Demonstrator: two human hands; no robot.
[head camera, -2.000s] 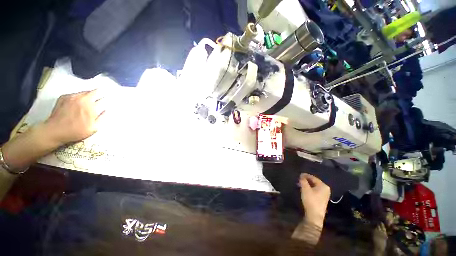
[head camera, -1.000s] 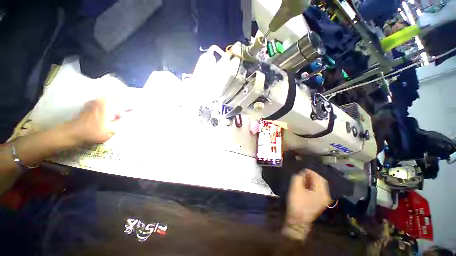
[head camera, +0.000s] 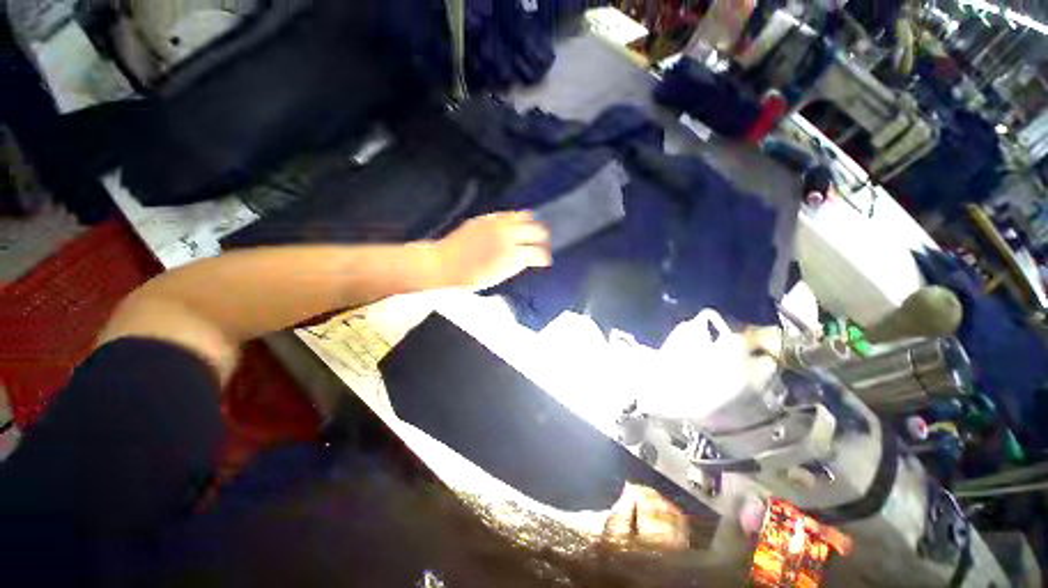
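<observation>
A black cut panel (head camera: 494, 402) lies flat on the bright table, its right end by the sewing machine's needle area, where glare hides detail. My right hand (head camera: 646, 519) is at the panel's lower right end, partly dark; its grip is unclear. My left arm reaches across to the navy heap. My left hand (head camera: 488, 250) has curled fingers at the near edge of a grey cut piece (head camera: 584, 214) on the heap; I cannot tell if it grips it. The sewing machine (head camera: 845, 459) is at lower right.
The navy heap (head camera: 713, 241) lies beyond the table. A phone (head camera: 787, 546) with a red-orange screen rests against the machine. A silver cylinder (head camera: 919, 373) and a tan bulb (head camera: 929, 312) are behind the head. A red mesh crate (head camera: 69, 304) is at left.
The view has swung left. My left hand has moved from the table to the grey piece. The black panel now lies on the table, and my right hand has moved from beside the phone to its end.
</observation>
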